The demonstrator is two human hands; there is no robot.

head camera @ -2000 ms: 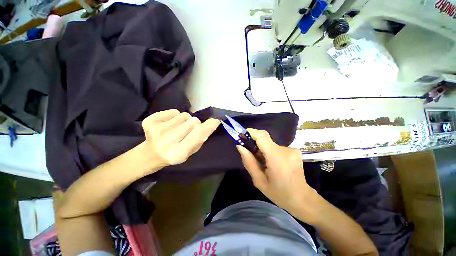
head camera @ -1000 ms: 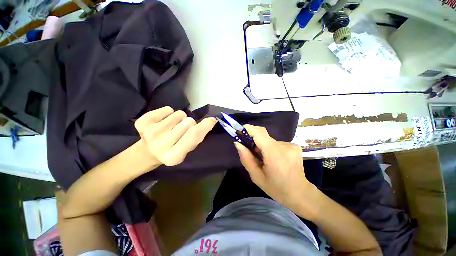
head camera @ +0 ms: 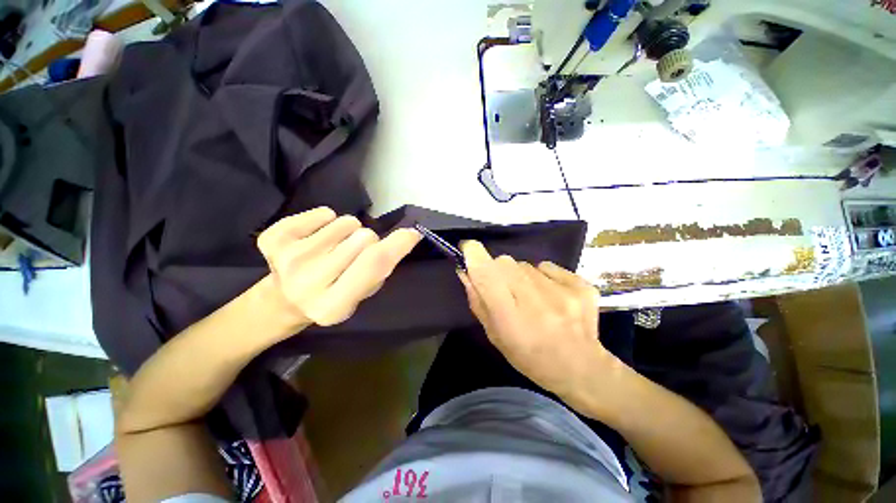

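Note:
The dark purple-brown garment piece (head camera: 236, 128) lies on the cream table left of the needle, its lower part stretched right along the front edge. My left hand (head camera: 329, 263) pinches the cloth near a fold between thumb and finger. My right hand (head camera: 538, 319) is closed around the thread snips (head camera: 440, 244). The snips' narrow blades show edge-on, their tip at my left fingertips. The handles are hidden in my right hand. A thin dark thread runs from the presser foot (head camera: 552, 116) down to the cloth's right end.
The cream sewing machine (head camera: 825, 93) stands at upper right, with a plastic bag of white labels (head camera: 722, 103) under its arm. A cardboard box (head camera: 835, 378) and dark cloth (head camera: 698, 393) are below the table. A pink-red crate (head camera: 280, 472) is at lower left.
The snips were seen with two blades spread; now they show as one narrow line. My right hand has turned over, its back more visible. My left hand has shifted slightly left.

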